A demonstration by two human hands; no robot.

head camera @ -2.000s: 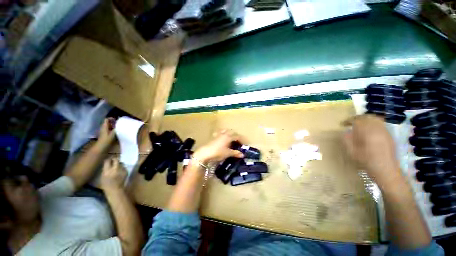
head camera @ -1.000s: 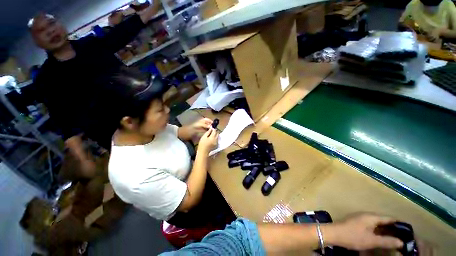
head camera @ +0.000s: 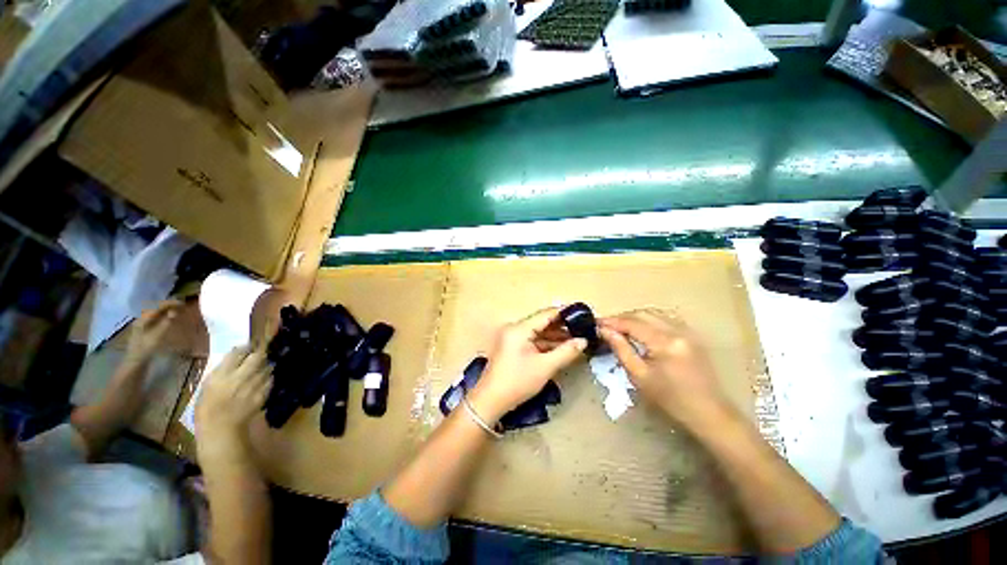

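My left hand (head camera: 523,360) holds a black unit (head camera: 578,320) upright above the cardboard mat (head camera: 530,477). My right hand (head camera: 654,359) touches the unit's right side with its fingertips; whether it holds a label or film is too small to tell. White backing scraps (head camera: 614,388) lie on the mat below the right fingertips. A few black units (head camera: 528,412) lie beside and partly behind my left wrist. A loose pile of black units (head camera: 327,359) is further left, one with a white label.
Stacked rows of finished units (head camera: 936,364) stand on the white surface at right. A green conveyor belt (head camera: 618,155) runs beyond the mat. A large carton (head camera: 199,144) is at far left. A person's hand (head camera: 234,388) is beside a white sheet (head camera: 230,315). A parts box (head camera: 952,83) is at upper right.
The view has swung from the person at left back to the mat. My left hand now holds a unit upright, and my right hand has come in from the right side to meet it.
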